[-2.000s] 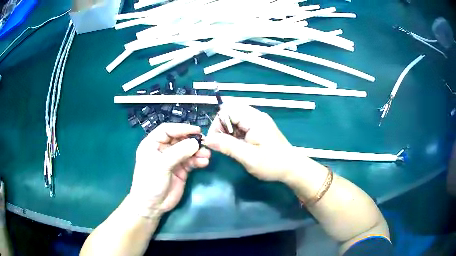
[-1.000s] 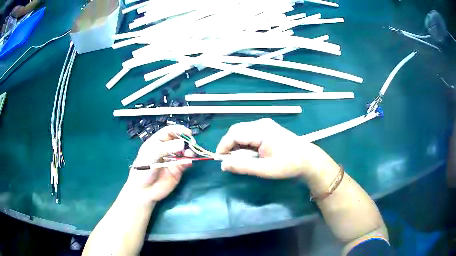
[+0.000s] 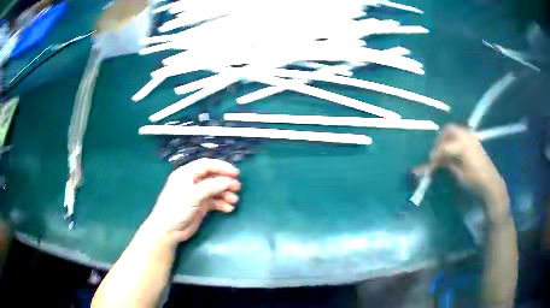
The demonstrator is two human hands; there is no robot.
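My right hand (image 3: 464,157), blurred, is at the right of the bench, gripping a white sleeved harness (image 3: 505,130). One part points down-left below the hand, another extends right. Its wire ends are too blurred to make out. My left hand (image 3: 202,198) is left of centre, fingers loosely curled, with nothing visible in it. Black connector housings (image 3: 208,147) lie in a loose heap just beyond my left hand. One white sleeving tube (image 3: 259,133) lies across the heap, and another (image 3: 338,122) lies just behind it.
A large pile of white sleeving (image 3: 271,42) covers the back centre. A thin wire bundle (image 3: 81,120) lies at the left, below a small carton (image 3: 126,33). A blue item (image 3: 39,27) is at the far left. A short cable branch (image 3: 491,99) lies beyond my right hand.
My right hand has moved far right with the sleeved harness. The coloured wires have left my left hand, which stays near the same place.
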